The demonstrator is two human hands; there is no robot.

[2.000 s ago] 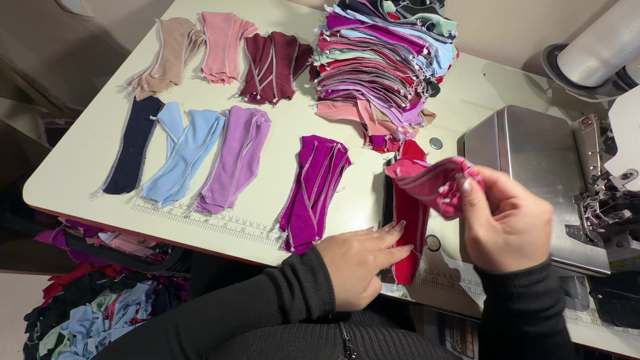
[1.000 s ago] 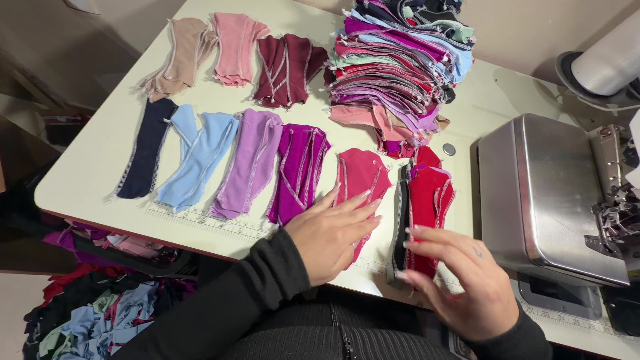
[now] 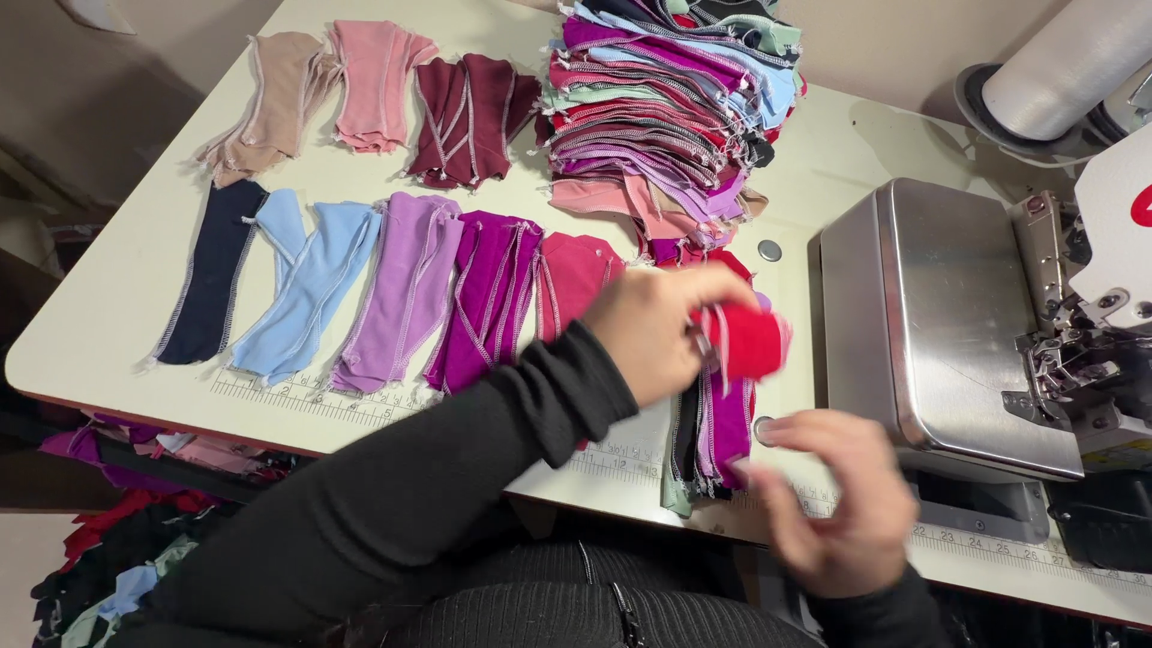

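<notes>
My left hand [image 3: 661, 328] pinches a red fabric piece [image 3: 749, 342], its free end curling to the right. My right hand [image 3: 837, 499], somewhat blurred, has its thumb and fingers apart near the lower end of a stack of serged fabric strips [image 3: 727, 427], with purple on top and black and green edges showing. A raspberry-pink strip [image 3: 576, 274] lies partly behind my left hand. Beside it are a magenta pile [image 3: 486, 301], a lilac pile [image 3: 400, 288], light blue pieces [image 3: 315, 283] and a navy strip [image 3: 211, 270].
Beige [image 3: 270, 108], pink [image 3: 376, 85] and maroon [image 3: 472, 121] piles form a back row. A tall multicolored fabric heap [image 3: 666, 117] stands behind my hands. An overlock sewing machine [image 3: 954, 315] is at right, with a thread cone [image 3: 1071, 67] behind. Rulers [image 3: 612, 459] line the table's front edge.
The raspberry-pink piece went from my right hand onto the table beside the magenta pile. My left hand has since moved right from it and lifted a red piece off the stack, where purple now shows.
</notes>
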